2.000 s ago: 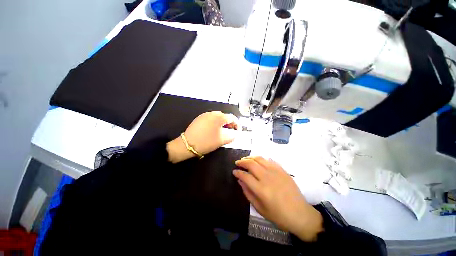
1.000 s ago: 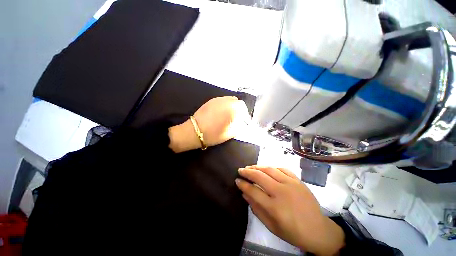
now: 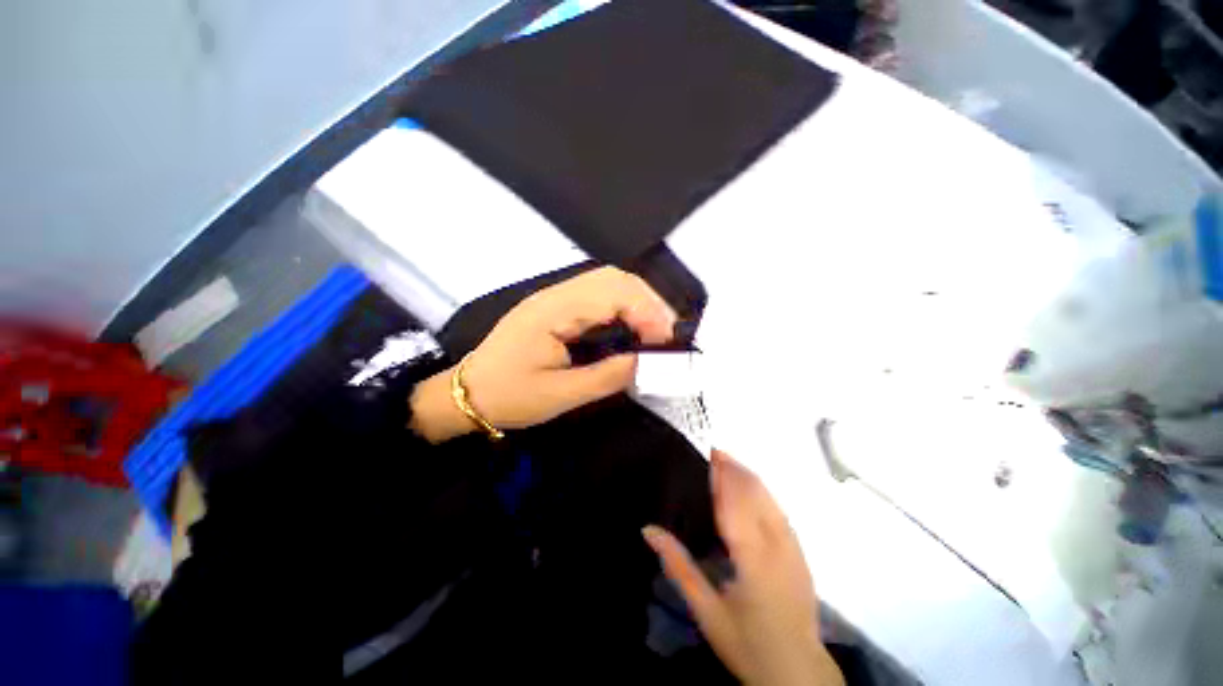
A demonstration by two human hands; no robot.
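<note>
The black garment panel lies over my lap and the table's front edge, away from the needle. A white printed label shows at its edge between my hands. My left hand, with a gold bracelet, pinches the panel's upper edge beside the label. My right hand is below and right of the label, with dark cloth between its thumb and fingers; its grip is blurred. The sewing machine is cut off and blurred at the right, its foot area near the right rim.
A dark panel pile lies on the white table beyond my left hand. A dark seam line crosses the machine bed at the right. A blue crate and a red crate are at the left, below the table.
The view has swung left, so the machine shows farther right. The panel has come away from the needle area with my left hand, and the printed label now shows. My right hand is lower.
</note>
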